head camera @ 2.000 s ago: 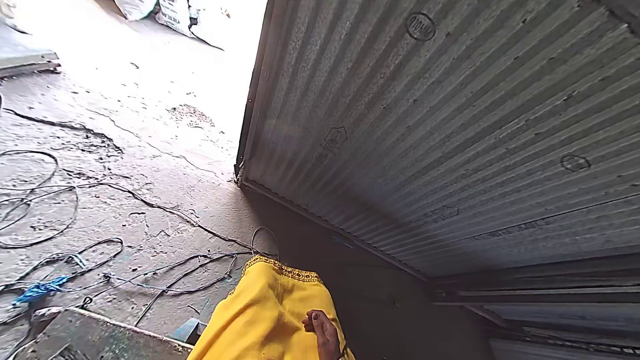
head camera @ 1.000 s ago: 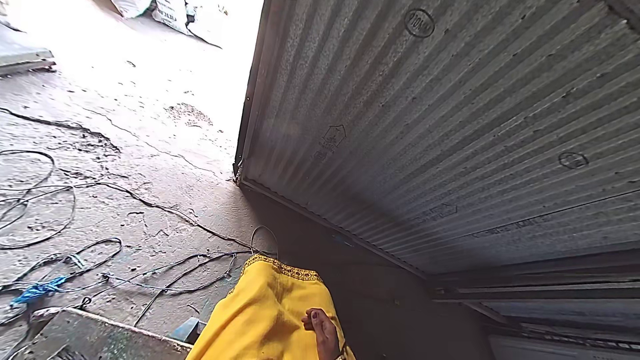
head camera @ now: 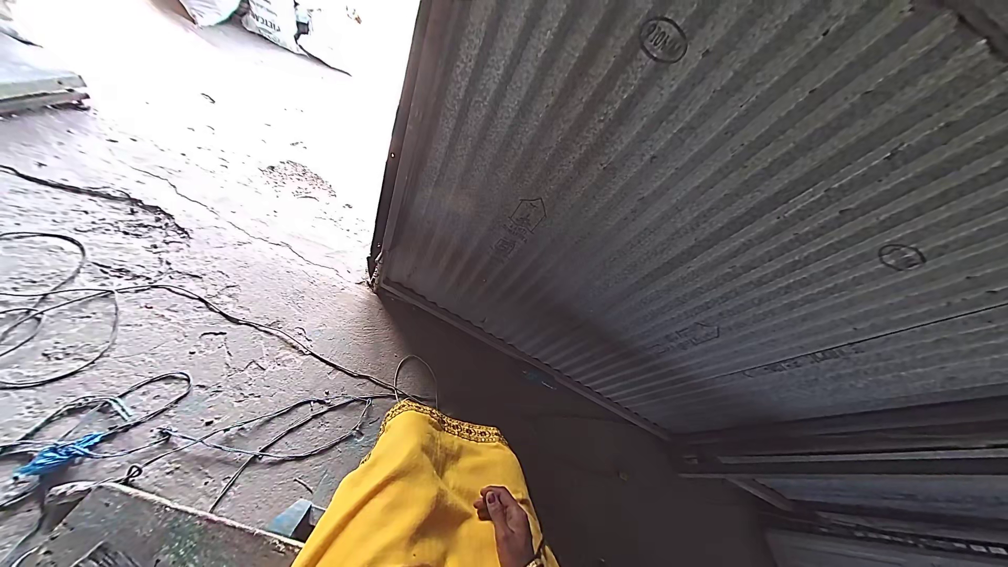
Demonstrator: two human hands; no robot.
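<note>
My right hand (head camera: pixel 508 521) rests over the yellow cloth (head camera: pixel 425 488) that covers my lap and knees, at the bottom middle of the head view. Its fingers are curled in with the thumb against them, and no object shows in it. A bangle or band sits at the wrist, cut by the lower edge. The cloth has a dark patterned border (head camera: pixel 449 425) at its far edge. My left hand is out of sight.
A corrugated metal sheet panel (head camera: pixel 630 205) in a frame stands ahead and to the right. Looped cables (head camera: pixel 260 327) and a blue tie (head camera: pixel 63 453) lie on the concrete floor at left. A worn board (head camera: pixel 157 524) is at lower left; sacks (head camera: pixel 272 20) stand far off.
</note>
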